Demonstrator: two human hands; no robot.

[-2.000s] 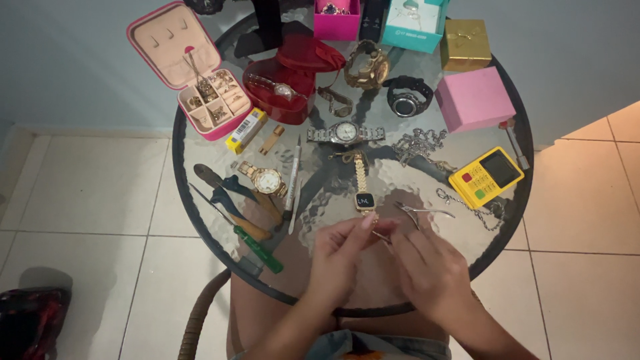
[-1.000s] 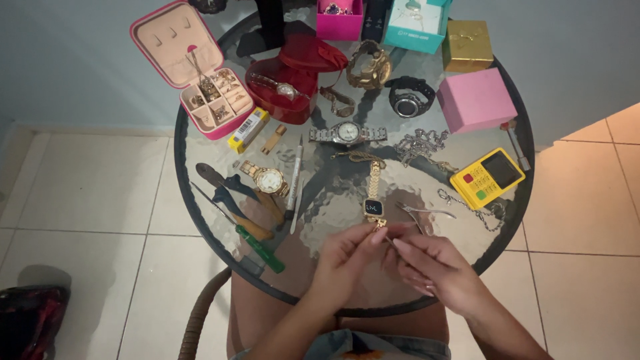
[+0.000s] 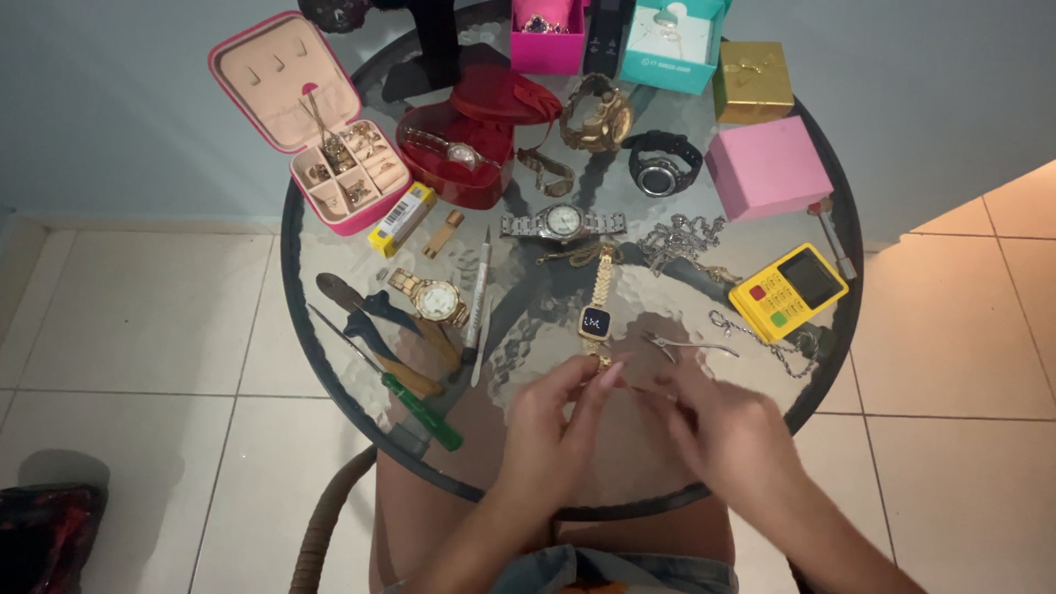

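The gold-coloured digital watch (image 3: 595,322) lies near the front of the round glass table, its band stretching away and its near band end at my left fingertips. My left hand (image 3: 554,421) pinches that band end between thumb and fingers. Just right of it, my right hand (image 3: 726,429) has its fingers curled around a thin, small item, too blurred to name, that points toward the left hand. Beyond the right fingers lie small metal nippers (image 3: 689,343). A silver wristwatch (image 3: 564,222) and a thin gold chain (image 3: 569,255) lie past the digital watch.
Left are a gold watch (image 3: 437,300), pliers (image 3: 388,330), a green-handled screwdriver (image 3: 421,411) and a white pen (image 3: 478,301). Right are a yellow card reader (image 3: 789,293) and silver chains (image 3: 681,241). A jewelry case (image 3: 351,177), a red heart-shaped box (image 3: 454,153) and a pink box (image 3: 769,168) stand farther back.
My hands have moved slightly apart, the right one toward the right. The digital watch shifted a little between the two earlier frames.
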